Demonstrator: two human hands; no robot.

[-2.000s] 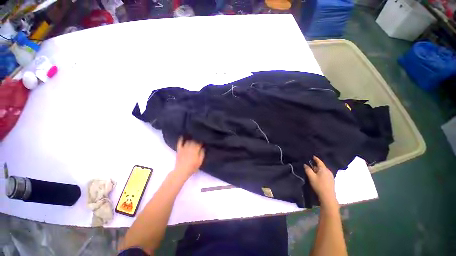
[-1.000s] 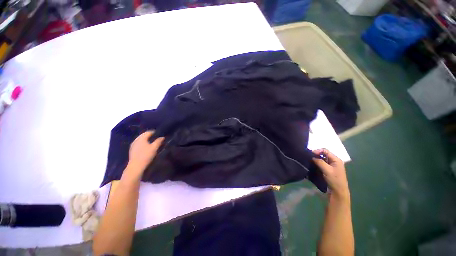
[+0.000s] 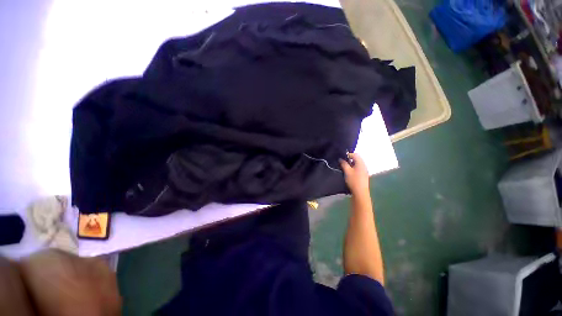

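Note:
A large black garment (image 3: pixel 240 105) with pale stitching lies spread over the white table (image 3: pixel 58 62), one end hanging over its right end. My right hand (image 3: pixel 356 174) pinches the garment's near right edge at the table's front right. A small shiny tool tip, perhaps thread snips (image 3: pixel 349 158), shows at its fingers. My left hand (image 3: pixel 68 285) is large, blurred and cut off at the lower left, close to the camera and away from the garment; its fingers cannot be made out.
A smartphone (image 3: pixel 93 226) is partly under the garment's left end. A cream rag (image 3: pixel 49 219) and the end of a black flask (image 3: pixel 11 229) lie left of it. A cream tub (image 3: pixel 431 92) stands beyond the table's right end. Bins and a blue bag (image 3: pixel 471 23) are further right.
The garment has spread left and nearer, now partly covering the phone. My left hand has let go of it and come up close to the camera. The view has shifted right and down.

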